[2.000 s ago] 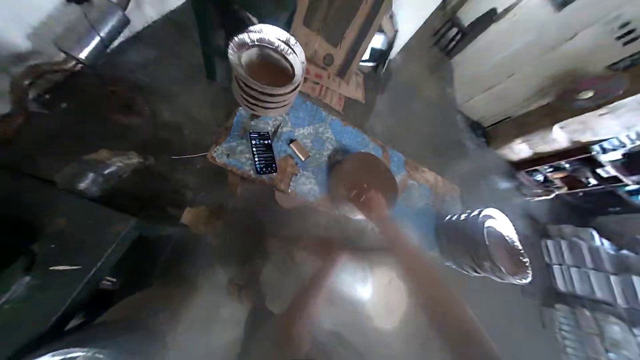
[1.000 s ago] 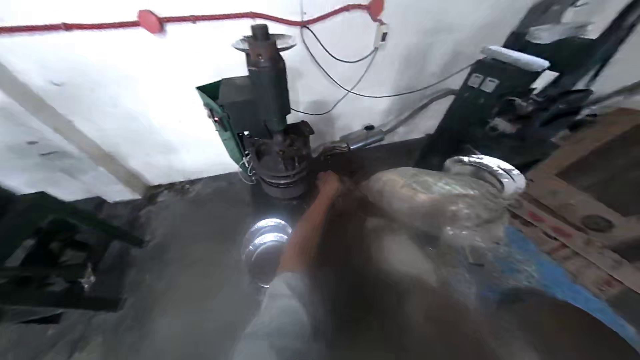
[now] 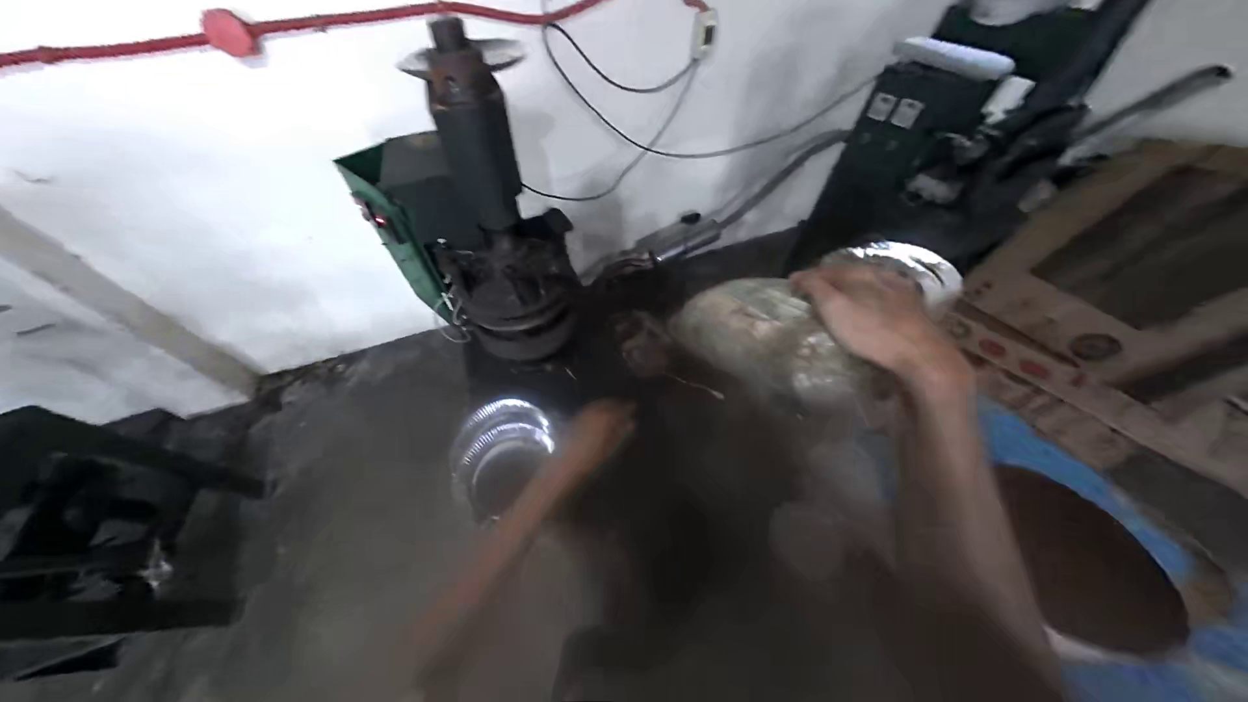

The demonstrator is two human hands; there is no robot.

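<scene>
My right hand (image 3: 868,317) reaches over the near side of a stack of shiny metal-rimmed pans (image 3: 926,271), above one end of a filled plastic bag (image 3: 770,327); whether its fingers grip anything is unclear. My left hand (image 3: 603,429) is blurred, just right of a second, silvery ribbed stack of round metal pans (image 3: 502,448) on the dark floor; its fingers cannot be made out. Behind that stack stands a dark upright press machine (image 3: 487,195) with a round die at its base.
A green control box (image 3: 400,234) adjoins the press. Another dark machine (image 3: 877,146) stands by the wall, with cables and a pipe between. A brown round disc (image 3: 1087,561) lies on the blue surface (image 3: 1024,439) at right, near printed cardboard (image 3: 1102,312). Dark metal frames (image 3: 107,526) occupy the left.
The view has swung from the blue table to the press and wall. Since one second ago, a hand has come over the bag and the pans behind it, while the left hand has moved back from the press base.
</scene>
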